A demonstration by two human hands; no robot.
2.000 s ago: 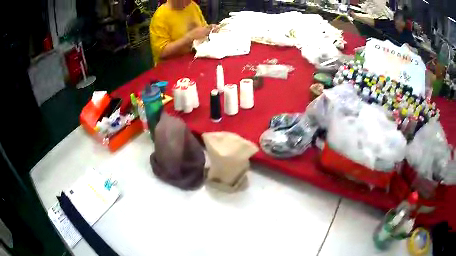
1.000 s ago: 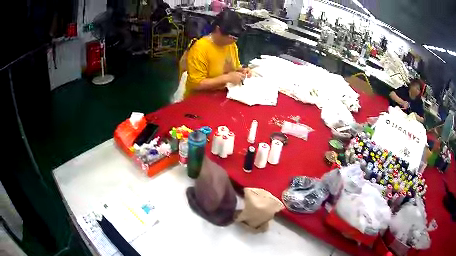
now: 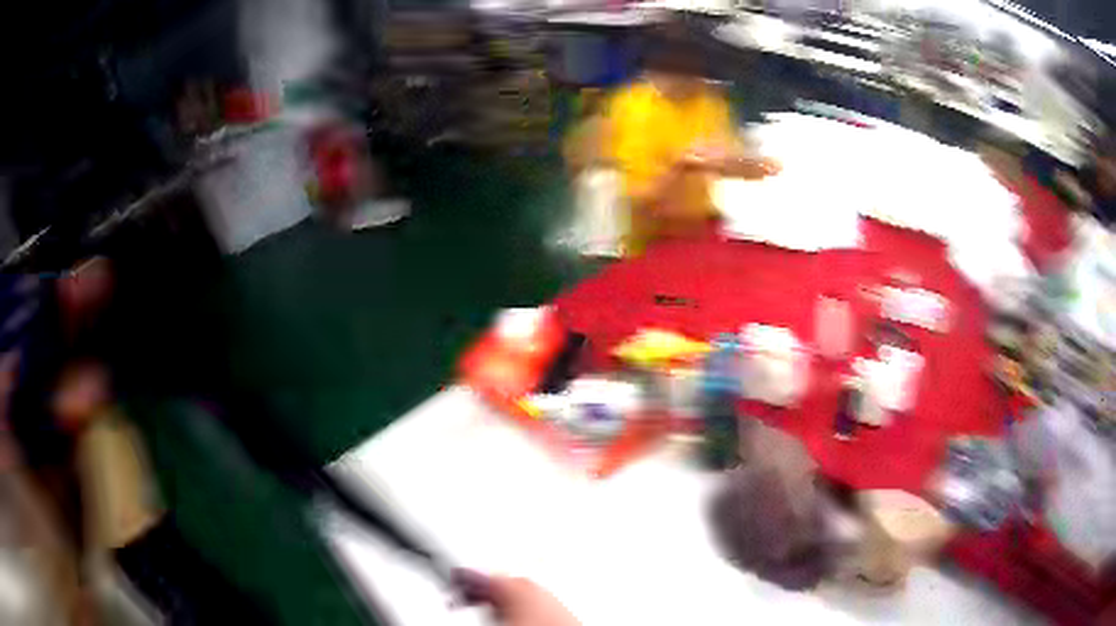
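Observation:
The picture is strongly blurred. One hand, which looks like my right hand (image 3: 524,600), is at the bottom edge, mostly cut off, with its fingers closed on a long dark fabric strip (image 3: 386,526). The strip runs from the fingers up and left across the white table's (image 3: 453,446) left edge and fades into the dark background. Its far end cannot be made out. My left hand is not seen.
An orange tray (image 3: 612,455) with small items stands at the table's back edge, beside a teal bottle (image 3: 720,422). Brown (image 3: 771,514) and beige (image 3: 900,526) cloth lumps stand further right. A person in yellow (image 3: 667,141) is behind the red-covered table (image 3: 759,269). Blurred shapes are at far left.
The view has swung left, so the table things sit further right. My hand has come into view, and the dark strip, before lying on the papers, now stretches up-left from it.

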